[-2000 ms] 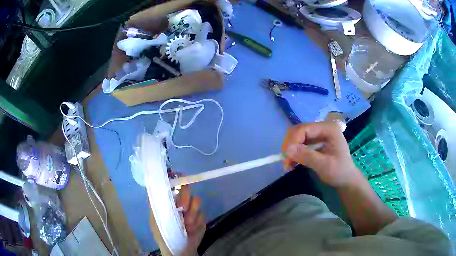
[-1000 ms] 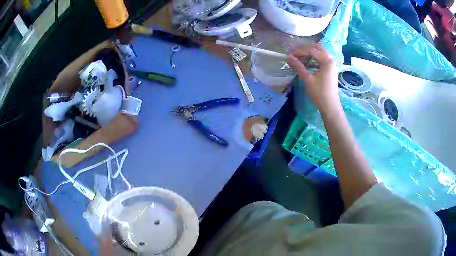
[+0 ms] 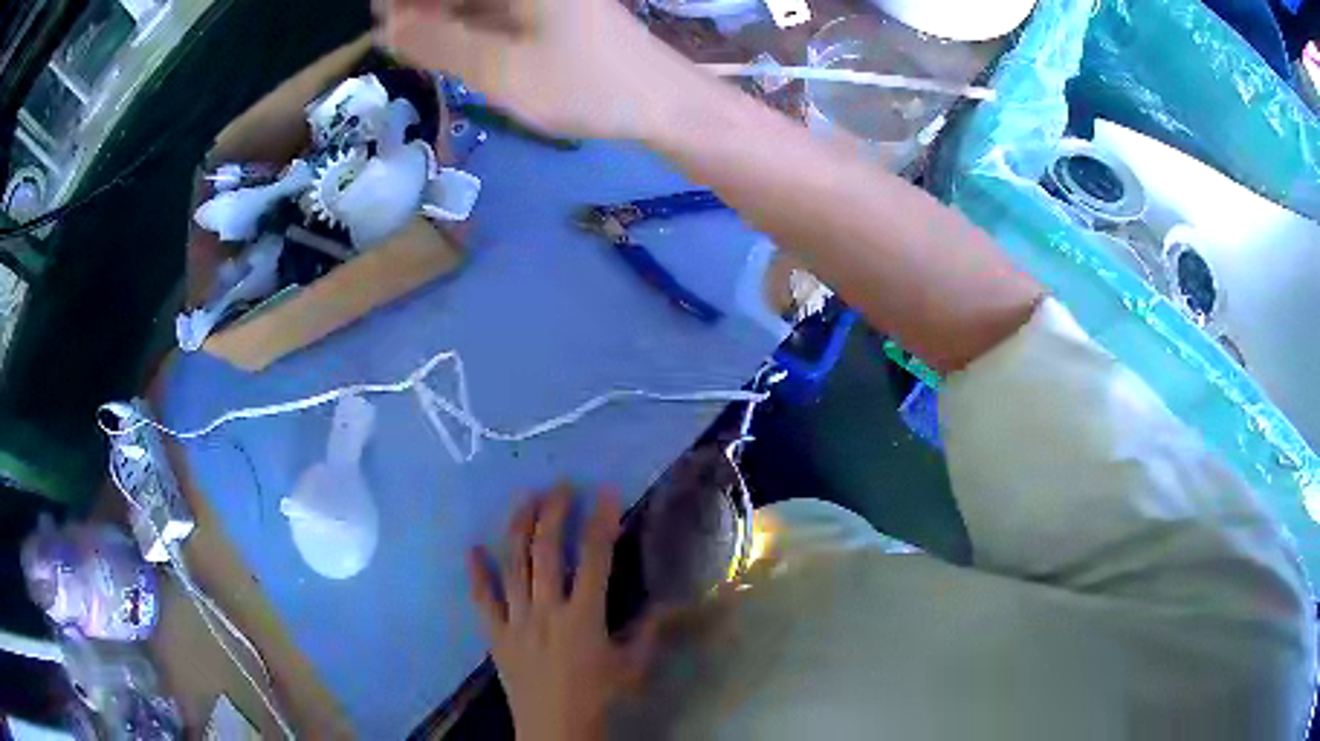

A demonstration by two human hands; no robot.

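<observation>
My left hand [image 3: 557,586] rests near the mat's front edge with fingers spread and empty. My right hand [image 3: 500,58] reaches over the box at the top edge, partly cut off; whether it holds anything cannot be told. A round lamp housing [image 3: 692,528] lies blurred at my lap, beyond the mat edge, with a yellow-orange glow [image 3: 756,544] at its right side. Its white cord [image 3: 565,423] runs across the mat. A flat white paddle-shaped cover [image 3: 336,514] lies on the mat, left of my left hand.
A cardboard parts box [image 3: 340,297] stands at upper left. Blue-handled cutters [image 3: 666,275] lie open on the mat. A white rod [image 3: 854,80] lies across the clear dish. A power strip [image 3: 149,492] is at left, and a turquoise-lined bin [image 3: 1158,340] at right.
My right hand has let go of the rod and moved left over the box. The lamp housing has moved from the mat to my lap. My left hand is off it, and the paddle-shaped cover now shows.
</observation>
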